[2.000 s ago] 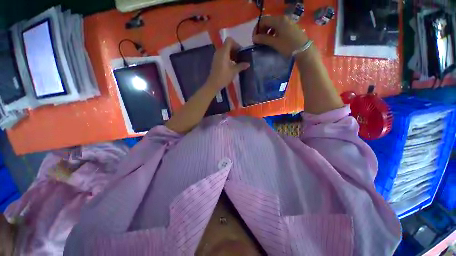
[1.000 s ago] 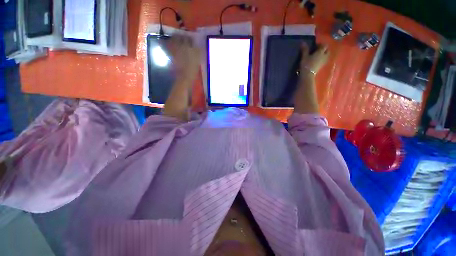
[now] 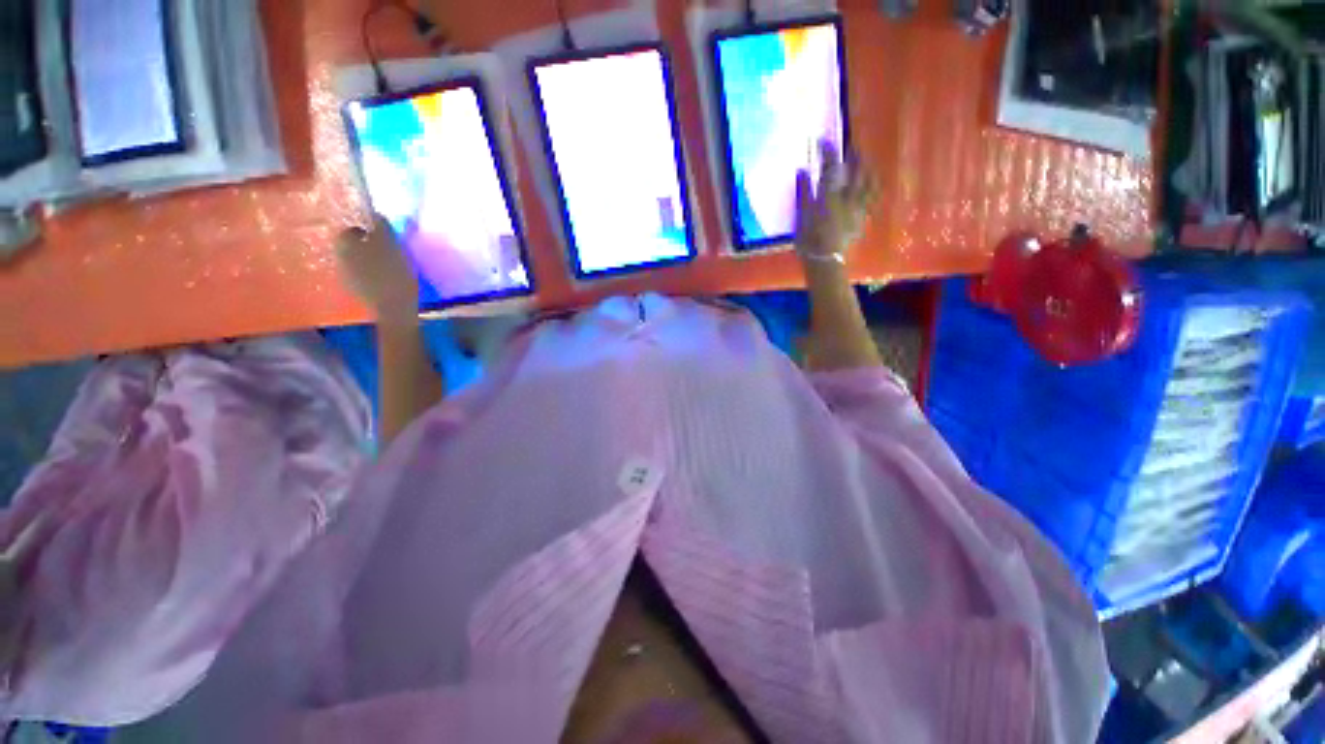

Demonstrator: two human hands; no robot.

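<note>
Three lit tablets lie side by side on pale backing sheets, each with a black cord at its top edge. The left tablet (image 3: 443,189) and the right tablet (image 3: 770,124) show a colourful picture. The middle tablet (image 3: 610,160) shows a nearly white screen. My left hand (image 3: 381,273) is at the lower left edge of the left tablet; its fingers are partly hidden. My right hand (image 3: 836,215) is over the lower right part of the right tablet, fingers spread, holding nothing.
Orange sheeting (image 3: 189,276) covers the bench. A lit tablet (image 3: 124,73) lies on pale layers at the left. A dark tablet (image 3: 1083,58) lies at the right. A red round object (image 3: 1075,298) is at the bench edge, by a blue crate (image 3: 1017,422). A person's pink smock (image 3: 189,494) is at left.
The left and right tablets have gone from dark to colourful; the middle one went from dark to white earlier. My hands left the right tablet's cord and now rest apart, at the outer tablets.
</note>
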